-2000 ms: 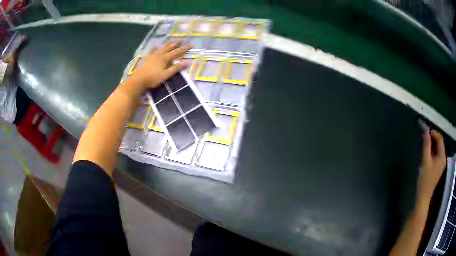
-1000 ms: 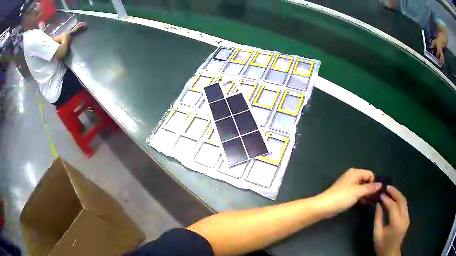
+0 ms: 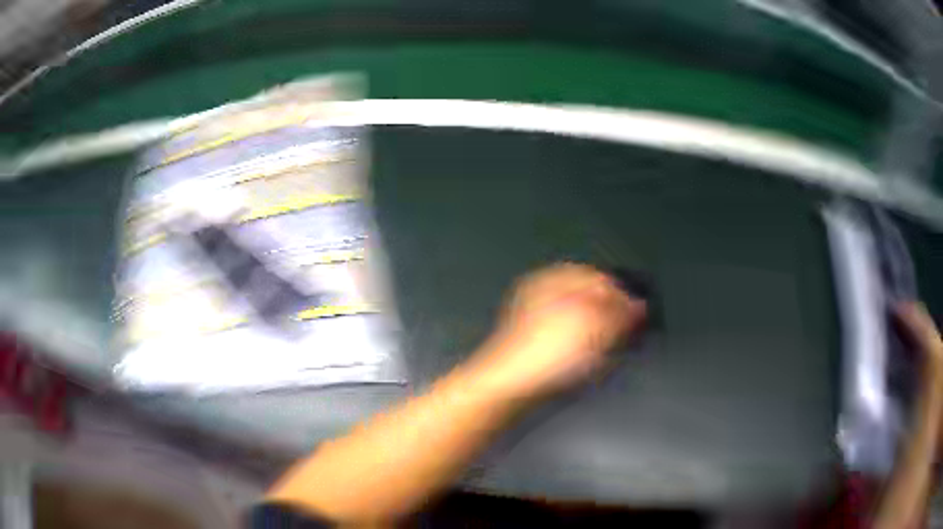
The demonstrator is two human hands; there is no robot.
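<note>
The whole view is blurred. My left hand (image 3: 569, 315) is closed over the bench right of the tray, with a small dark piece (image 3: 633, 287) at its fingertips. My right hand (image 3: 918, 336) is at the right edge, partly cut off, beside a curved whitish stack (image 3: 860, 331); its fingers are too blurred to read. The blister tray (image 3: 155, 356) lies at the left with yellow-edged frames in its pockets. A sticker sheet with black rectangles (image 3: 253, 274) lies slanted on the tray.
The dark green bench top (image 3: 476, 227) runs between tray and stack. Behind it are a white edge rail (image 3: 538, 116) and the green conveyor belt (image 3: 538, 67). Something red (image 3: 31, 382), likely a stool, and a brown shape (image 3: 114, 506) are at the lower left.
The view has swung right, so the tray shows further left. My hands, together over the dark piece one second ago, are now apart; the right is at the stack, the left keeps a dark piece.
</note>
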